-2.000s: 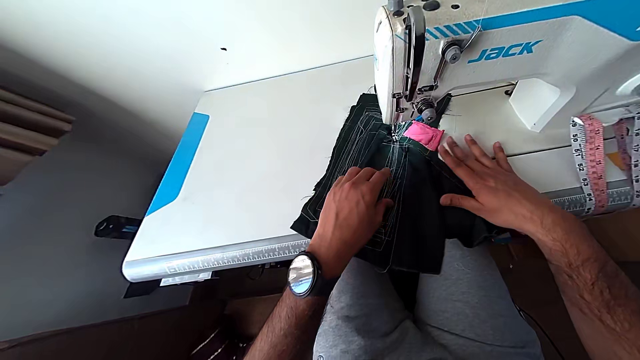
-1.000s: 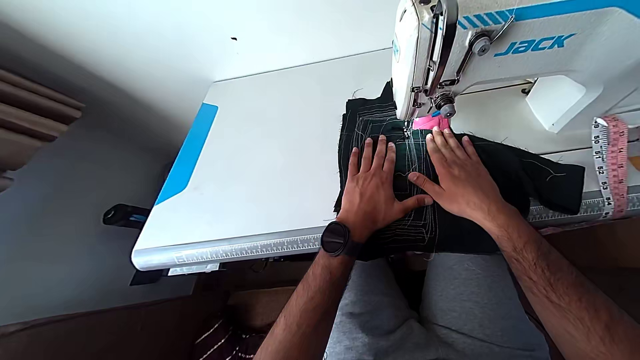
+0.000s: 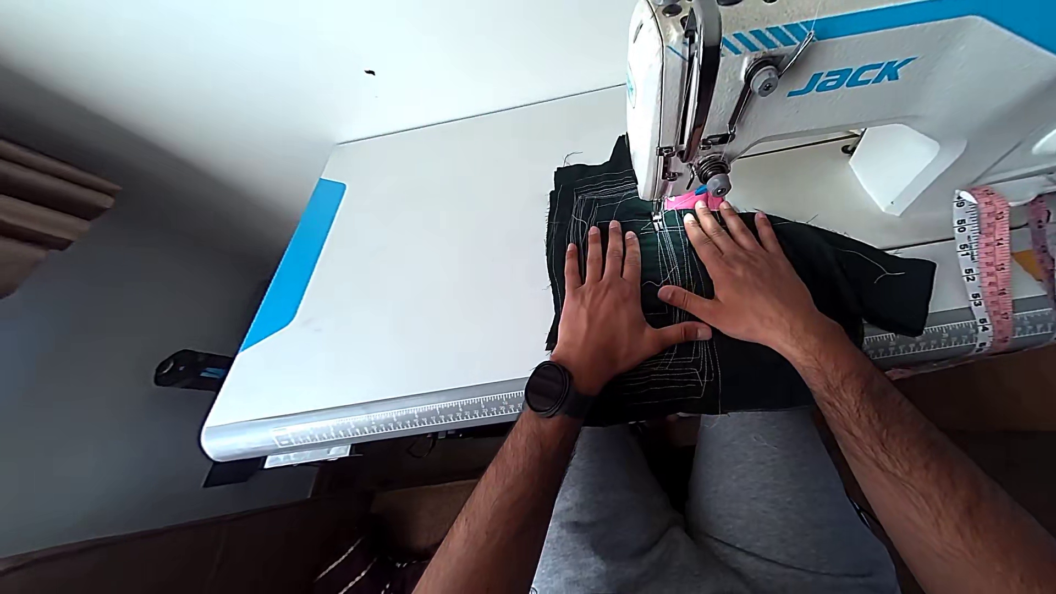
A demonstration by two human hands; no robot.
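A dark fabric piece [image 3: 668,379] with many rows of light stitching lies on the table of a Jack sewing machine [image 3: 841,91], partly over its front edge. My left hand [image 3: 606,318] rests flat on the cloth with fingers spread, a dark watch on the wrist. To its right my right hand [image 3: 742,280] also presses flat on the cloth, its fingertips beside a pink piece [image 3: 693,200] near the needle area. The presser foot [image 3: 657,219] stands on the fabric just ahead of both hands. Neither hand grips anything.
A pink and white measuring tape [image 3: 983,268] hangs at the right, over the table edge. A ruler strip [image 3: 404,421] runs along the front edge. Brown folded material [image 3: 49,202] is at the far left, and a black object [image 3: 191,370] juts out beside the table's left end.
Since two seconds ago, my right hand has moved from beside the cloth onto it, and my left hand has flattened with fingers spread. The cloth now extends farther right along the table.
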